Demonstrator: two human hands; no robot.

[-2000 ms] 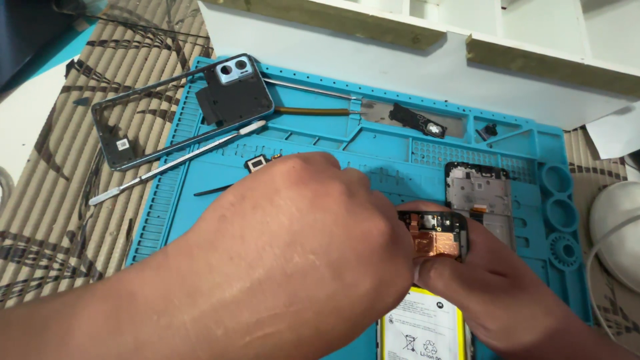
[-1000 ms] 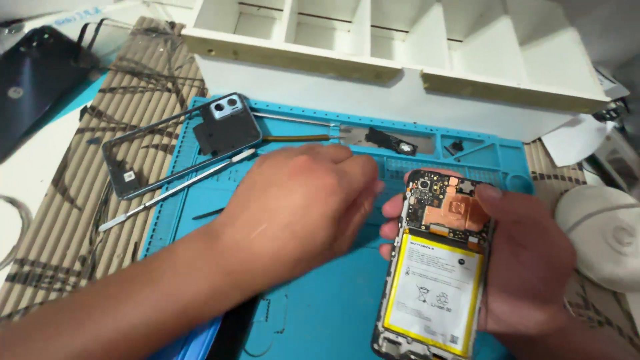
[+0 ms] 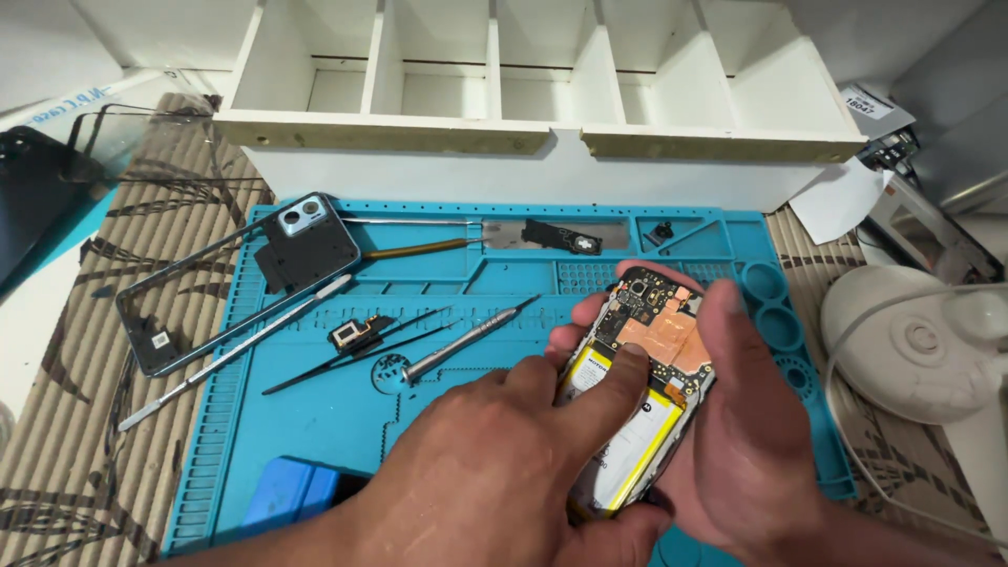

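Note:
My right hand [image 3: 756,425] cradles an opened smartphone [image 3: 669,405] from below, its thumb along the right edge and fingertips at the left. The phone shows a circuit board with copper foil [image 3: 669,335] above a white battery with yellow edges [image 3: 622,465]. My left hand [image 3: 504,465] reaches over the battery; its index fingertip touches the foil and its thumb lies by the phone's lower end. Left of the hands, a metal precision screwdriver [image 3: 465,342], black tweezers [image 3: 354,354] and a small speaker module [image 3: 354,335] lie on the blue repair mat [image 3: 307,425].
A phone back frame with cameras [image 3: 307,244] and a metal spudger [image 3: 236,350] lie at the mat's left. A black phone part [image 3: 563,236] sits in a mat tray. Behind stands a white compartment shelf [image 3: 543,134]. A blue object [image 3: 291,496] is front left, a white round device [image 3: 898,346] right.
Since a second ago, my left hand has moved from beside the phone onto it, index finger on the foil. The screwdriver now shows on the mat. The view has shifted.

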